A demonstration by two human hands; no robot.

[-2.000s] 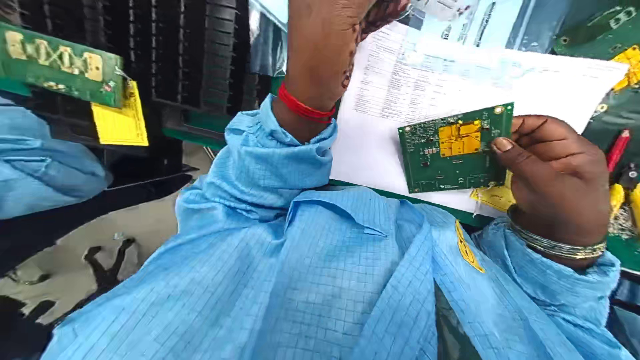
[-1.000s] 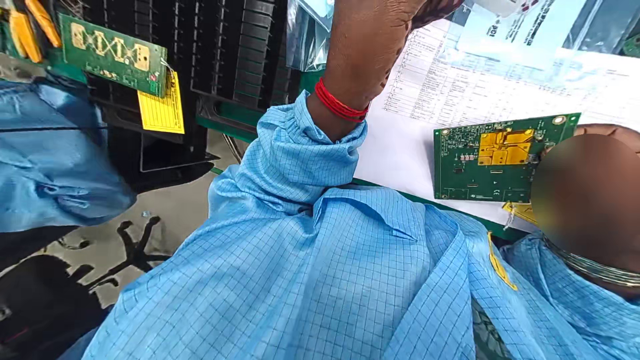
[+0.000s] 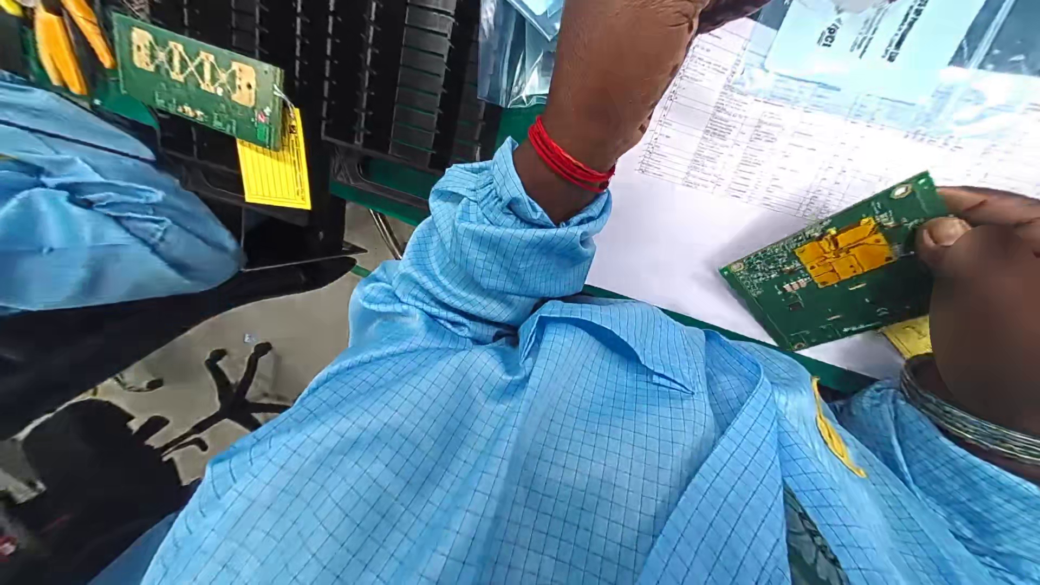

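My right hand (image 3: 983, 292), with bangles at the wrist, grips the right edge of a green circuit board (image 3: 833, 268) between thumb and fingers. The board bears yellow-orange tape patches and is tilted, its right end higher. Part of a yellow tag (image 3: 908, 335) shows beneath it. White printed sheets (image 3: 658, 236) lie under the board. My left hand (image 3: 674, 20), with red threads round the wrist, reaches up past the top edge of the view. Its fingers are mostly cut off, near a clear plastic bag (image 3: 861, 32) with a printed label, so its hold cannot be told.
Black slotted racks (image 3: 418, 81) stand at the upper left. Another green board (image 3: 195, 81) with a yellow tag (image 3: 276, 166) is before them, near orange-handled pliers (image 3: 61, 49). A person's blue sleeve (image 3: 97, 203) is at the left. Clear bags (image 3: 512, 57) lie beside my left forearm.
The board in my right hand has turned from nearly level to a slant, its right end raised. My left hand stays reached toward the top. The view has shifted left.
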